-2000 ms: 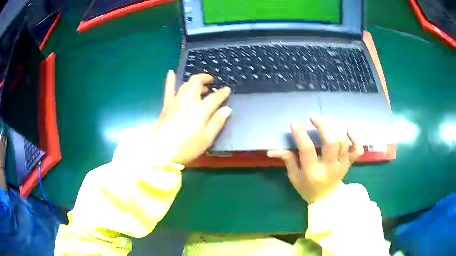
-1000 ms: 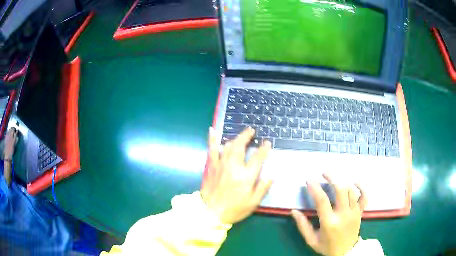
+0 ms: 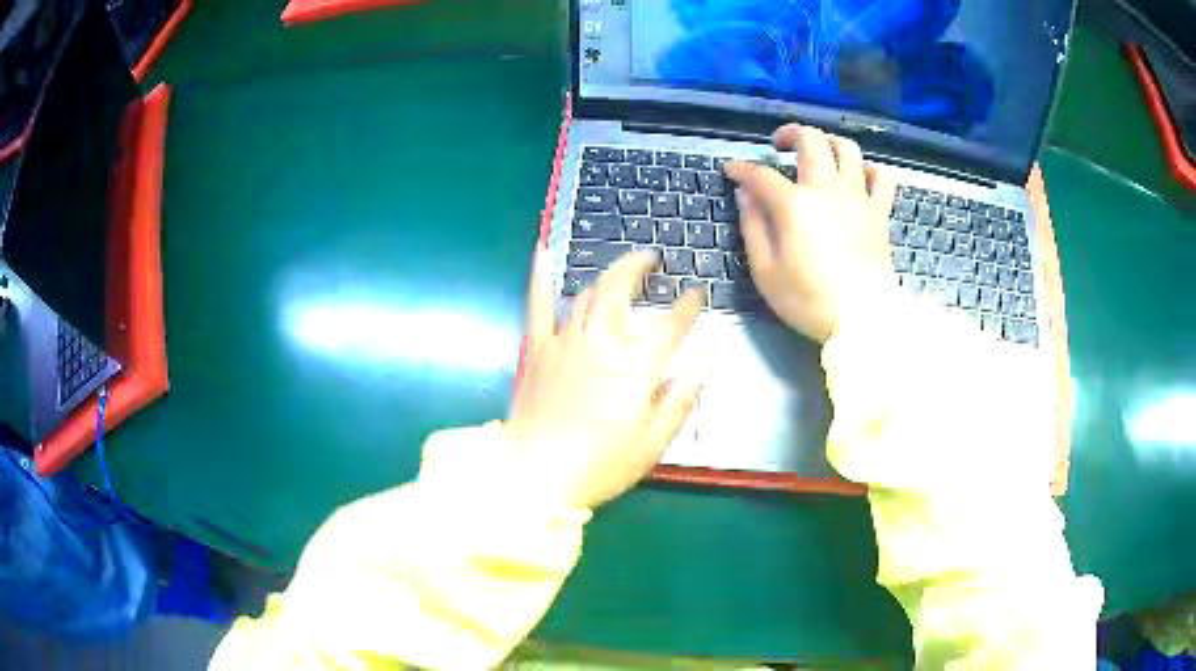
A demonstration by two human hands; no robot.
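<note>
An open silver laptop [image 3: 754,380] lies in front of me on a red tray [image 3: 761,482]. Its screen [image 3: 839,59] shows a blue swirl picture with small icons at the left; the top is cut off by the frame edge. My left hand [image 3: 597,374] rests over the lower left keys and left palm rest, fingers spread, holding nothing. My right hand [image 3: 816,230] is over the upper middle of the keyboard [image 3: 964,256], fingers spread at the top key rows, holding nothing. My right hand and sleeve hide part of the keys and palm rest.
The work surface [image 3: 328,197] is glossy green with bright reflections. At the left another open laptop [image 3: 59,347] stands on a red tray [image 3: 142,262], with a blue cable [image 3: 101,446] near it. A person's blue sleeve [image 3: 79,551] is at lower left. More red trays show at the top and right edges.
My right hand has moved from the touchpad up to the top key rows. The screen has changed from a green picture to the blue swirl picture. My left hand stays at the lower left keys.
</note>
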